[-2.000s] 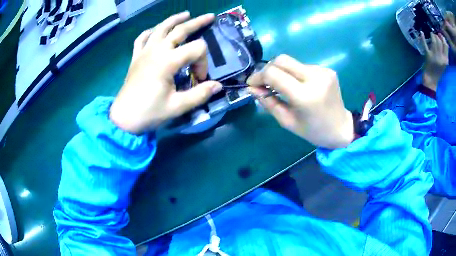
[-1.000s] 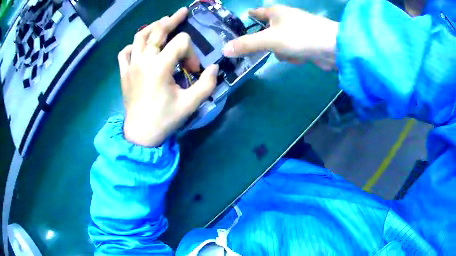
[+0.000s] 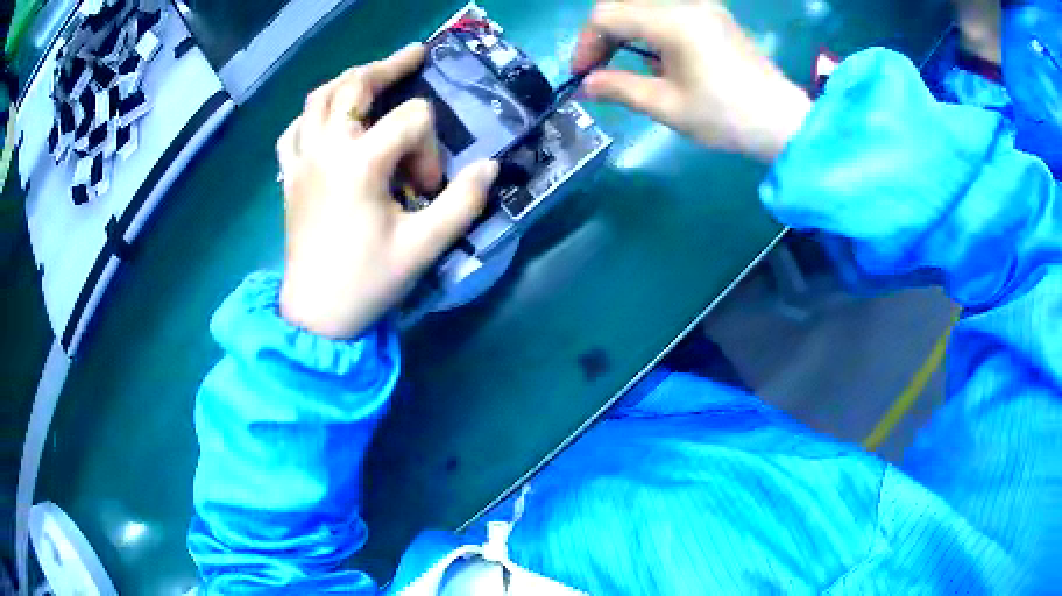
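The open device unit point(image 3: 565, 175) lies tilted on the green bench, its white round base point(image 3: 483, 285) showing below it. A black inner module point(image 3: 466, 111) with a thin pale wire fills its middle. Red wires point(image 3: 468, 26) show at its far end. My left hand point(image 3: 373, 186) grips the unit's left side, thumb and fingers over its edge; the thumb tip is at the black cable point(image 3: 530, 134). My right hand point(image 3: 687, 76) pinches the cable's other end, above the unit's right side. A dark thin piece sticks out past the right fingers; I cannot tell whether it is cable or tool.
A white sheet point(image 3: 52, 250) with a pile of small black-and-white foam pads point(image 3: 99, 99) is at the upper left. A white disc-shaped object point(image 3: 70, 553) is at the lower left. The bench's front edge point(image 3: 652, 355) runs diagonally. Another person's blue sleeve point(image 3: 1036, 70) is at the upper right.
My right hand has gone from below right of the unit to over its upper right, and now pulls the black cable out straight. My left hand still holds the unit, which has shifted left in view.
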